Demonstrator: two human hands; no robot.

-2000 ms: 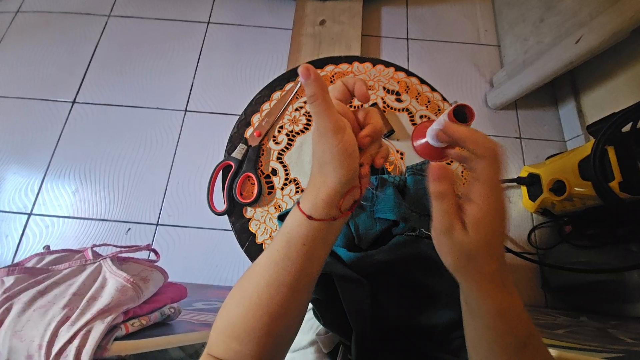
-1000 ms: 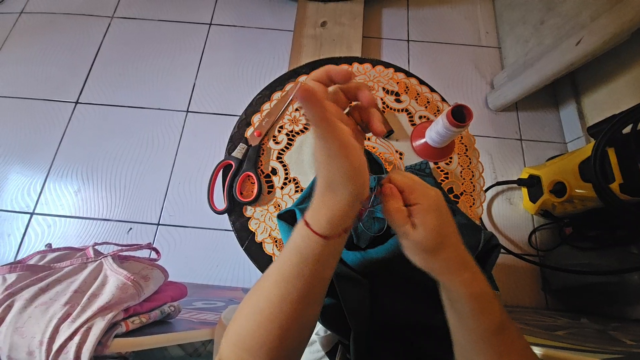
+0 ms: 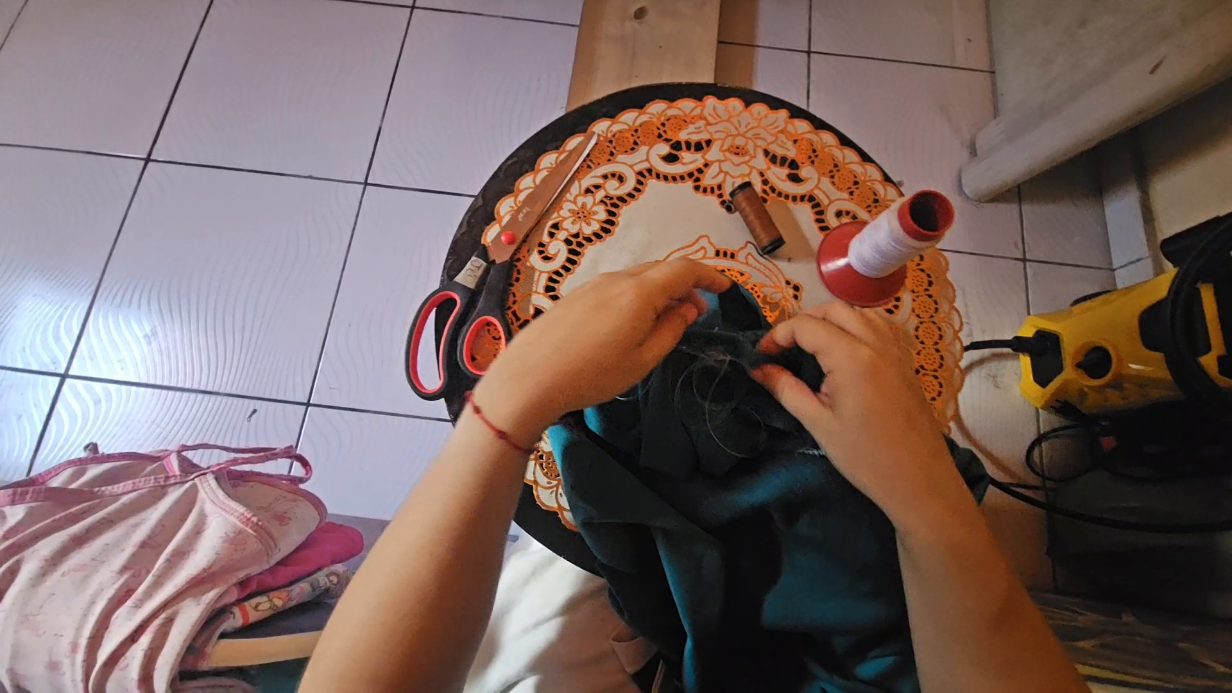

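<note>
Dark teal fabric (image 3: 770, 520) hangs over the near edge of a round table (image 3: 472, 231). My left hand (image 3: 606, 327), with a thin red cord at its wrist, grips the fabric's top edge. Opposite it, my right hand (image 3: 837, 375) pinches the same edge between thumb and fingers. Loose thread (image 3: 717, 395) lies tangled on the cloth between them. Scissors (image 3: 496, 274) with black and red handles rest at the table's left. A brown thread spool (image 3: 757, 219) lies on its side. Beyond my right hand stands a red cone of white thread (image 3: 881, 252), leaning right.
An orange and white cutwork doily (image 3: 645, 221) covers the table. Pink patterned clothing (image 3: 164, 568) is piled at lower left. A yellow machine (image 3: 1107, 342) with black cables sits at right, below a pale wooden beam (image 3: 1088, 135). A wooden board (image 3: 645, 48) extends past the table's far side.
The cone of white thread, in my right hand two seconds ago, stands on the table. My left hand has lowered from its raised pose onto the fabric, and my right hand has come to the fabric too.
</note>
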